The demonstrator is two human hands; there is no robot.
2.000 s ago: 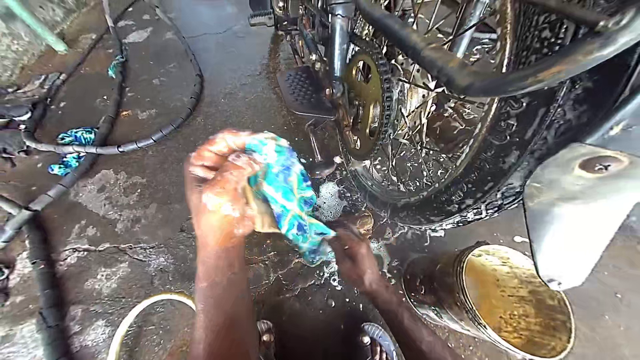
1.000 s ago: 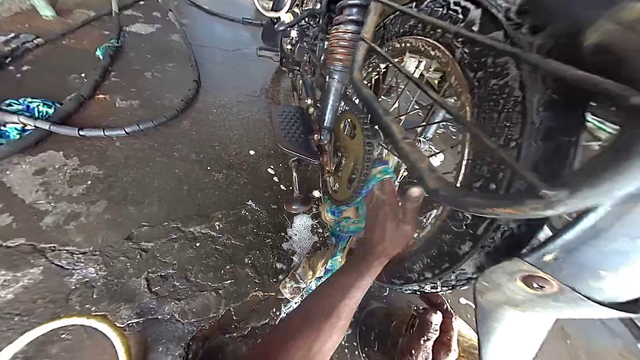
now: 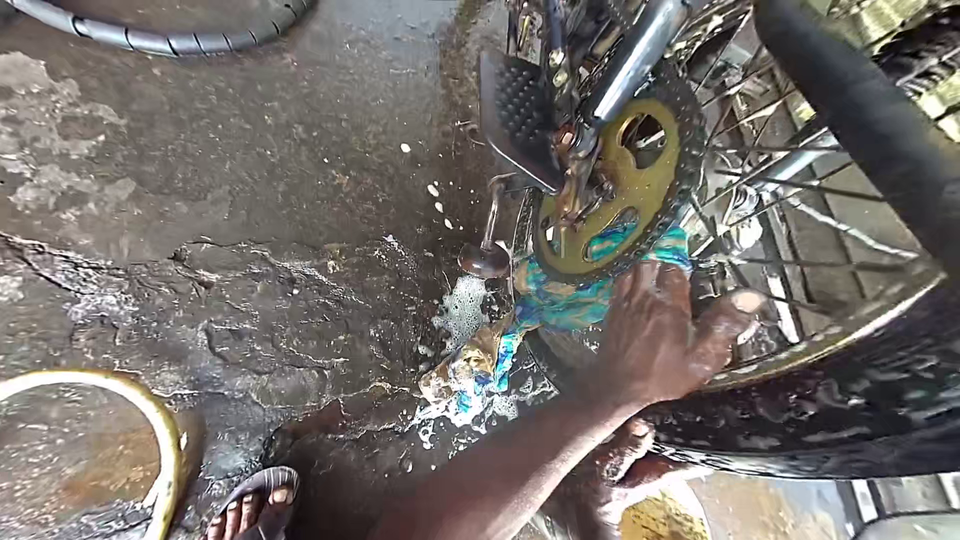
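My left hand point(image 3: 660, 337) reaches in beside the motorcycle's rear sprocket point(image 3: 664, 142), back of the hand up and thumb out toward the spokes. Its fingertips press into a wet blue, green and tan cloth point(image 3: 559, 296), which runs behind the sprocket and shows through its openings. The cloth's loose end point(image 3: 469, 367) trails down to the wet floor by some foam. Below my left forearm, my right hand point(image 3: 626, 465) is at the underside of the rear tyre point(image 3: 787, 412), fingers bent and partly hidden; whether it grips anything is unclear.
A black footrest plate point(image 3: 521, 112) and a metal lever point(image 3: 487, 259) stick out left of the sprocket. A thick dark frame tube point(image 3: 847, 112) crosses at right. A yellowish rim point(image 3: 161, 427) and a spiral-wrapped hose point(image 3: 180, 41) lie left. Part of a bucket point(image 3: 664, 517) shows below.
Two seconds ago both hands held the cloth away from the wheel; now my left hand has it at the sprocket. My right hand has moved from the cloth to the tyre's underside. The view is closer.
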